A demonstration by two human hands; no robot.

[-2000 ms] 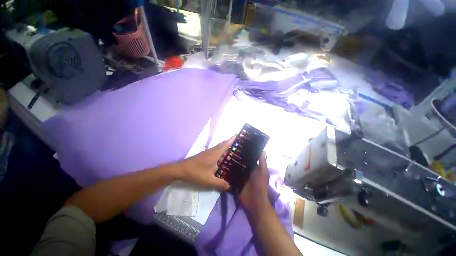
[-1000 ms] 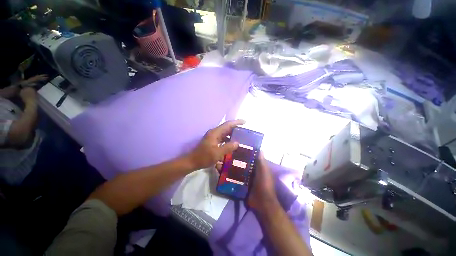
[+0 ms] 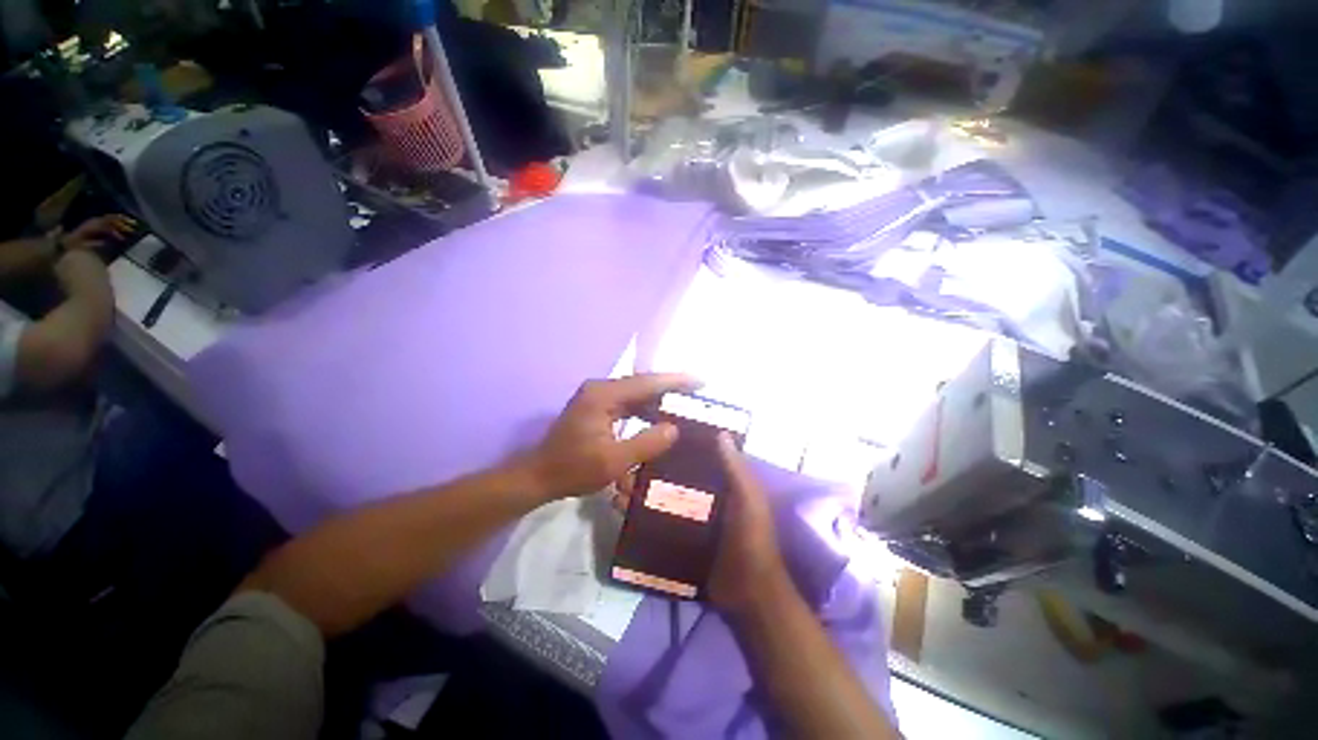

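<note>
A smartphone point(image 3: 677, 499) with a dark screen and pale pinkish boxes is held upright over the sewing table. My right hand point(image 3: 744, 535) grips its right side, with the thumb over the screen's upper right. My left hand point(image 3: 600, 441) is at its upper left, thumb on or over the screen and index finger along the top edge; some of its fingers are hidden behind the phone. A lilac fabric piece point(image 3: 672, 672) hangs over the table edge below the phone.
A large lilac panel point(image 3: 463, 333) covers the left of the table, with white fabric point(image 3: 549, 557) beside it. The sewing machine point(image 3: 1099, 492) is at right. Cut strips point(image 3: 867, 231) lie behind. A grey machine point(image 3: 239, 210), a pink basket point(image 3: 419, 123) and another person's arm point(image 3: 72, 318) are at left.
The phone screen has changed from a list to a colourful view, then to a dark view with pale boxes. My left hand has moved up to the phone's top. The camera view has shifted.
</note>
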